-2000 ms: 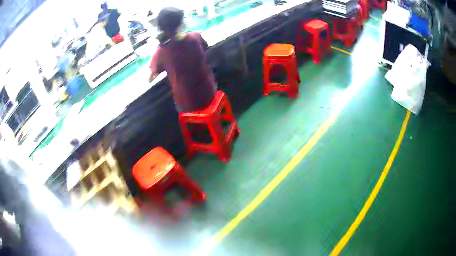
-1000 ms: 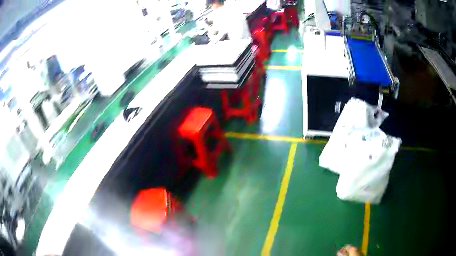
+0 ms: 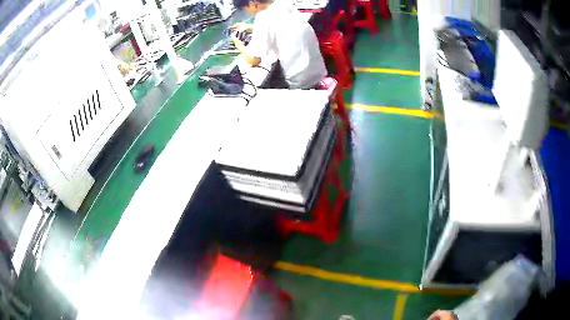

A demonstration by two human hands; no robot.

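Observation:
Part of my right hand (image 3: 442, 315) shows at the bottom edge, cut off by it; I cannot tell whether it holds anything. My left hand is not recognisable in view. A small pale shape at the bottom edge left of my right hand is too cut off to name. Nearest ahead, a stack of white, dark-edged sheets or trays (image 3: 278, 134) lies at the edge of the long white workbench (image 3: 147, 200).
A red stool (image 3: 228, 284) stands low beside the bench, with more stools beyond. A person in white (image 3: 290, 47) sits past the stack. A white cabinet (image 3: 487, 156) and a blurred white bag (image 3: 503, 294) are right of the green aisle (image 3: 384, 187).
The view has moved forward along the aisle. The stack and the right-hand cabinet are nearer, and the white bag has slid to the bottom edge. The seated person in white now shows clearly.

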